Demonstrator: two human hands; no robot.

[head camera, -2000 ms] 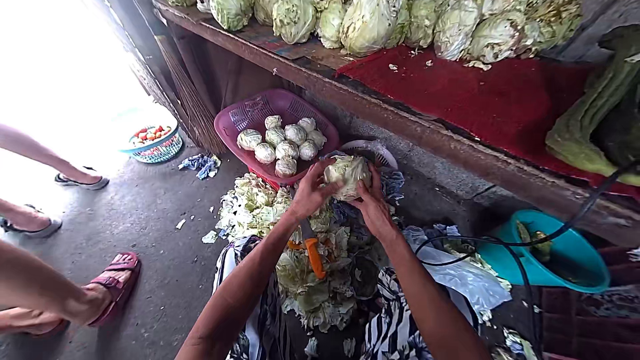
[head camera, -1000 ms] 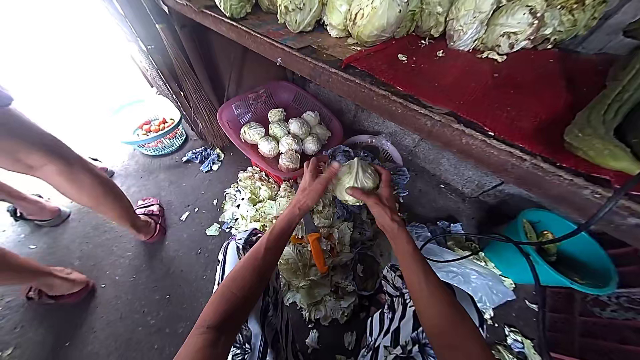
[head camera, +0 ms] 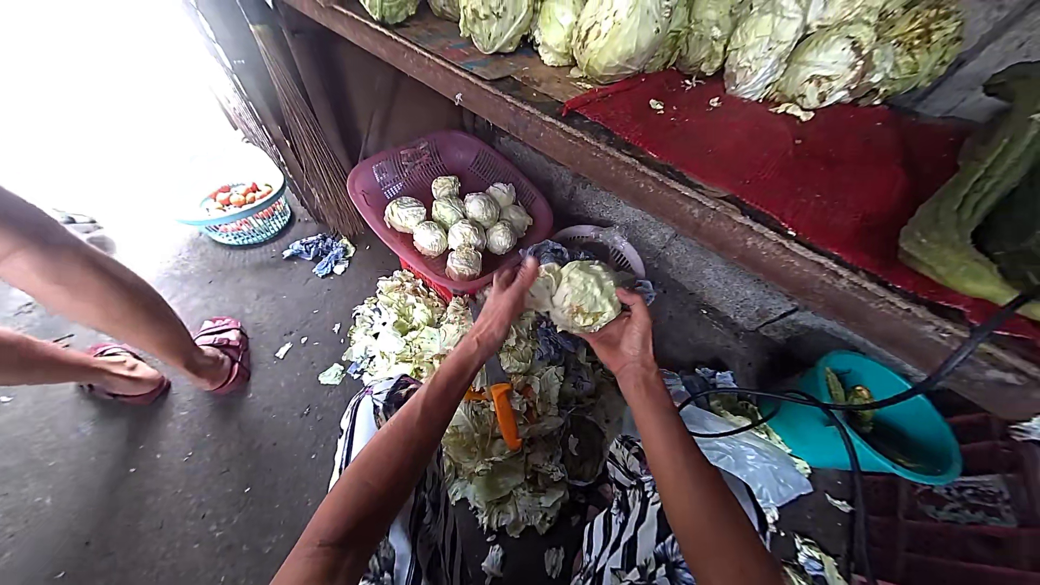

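Between my hands is a head of cabbage [head camera: 587, 297]. My right hand [head camera: 626, 329] holds it from the right and below. My left hand [head camera: 508, 305] is on its left side, at a pale leaf [head camera: 543, 286] that stands out from the head; the fingertips are partly hidden. Below my left wrist, a knife with an orange handle [head camera: 505, 416] rests on a heap of cabbage leaves [head camera: 406, 329]. Beyond my left hand, a pink plastic basket [head camera: 370, 191] holds several small cabbage heads [head camera: 467, 235].
A wooden shelf [head camera: 520, 114] with a red cloth [head camera: 780, 162] and cabbages runs across the top. A teal basin [head camera: 934, 431] and black cable [head camera: 849, 405] lie right. A basket of red produce [head camera: 248, 226] and brooms [head camera: 296, 122] stand left. Another person's legs [head camera: 89, 280] are at left.
The cabbage has turned in my hands, and a leaf now stands apart from it on the left. The other person's feet have shifted on the floor.
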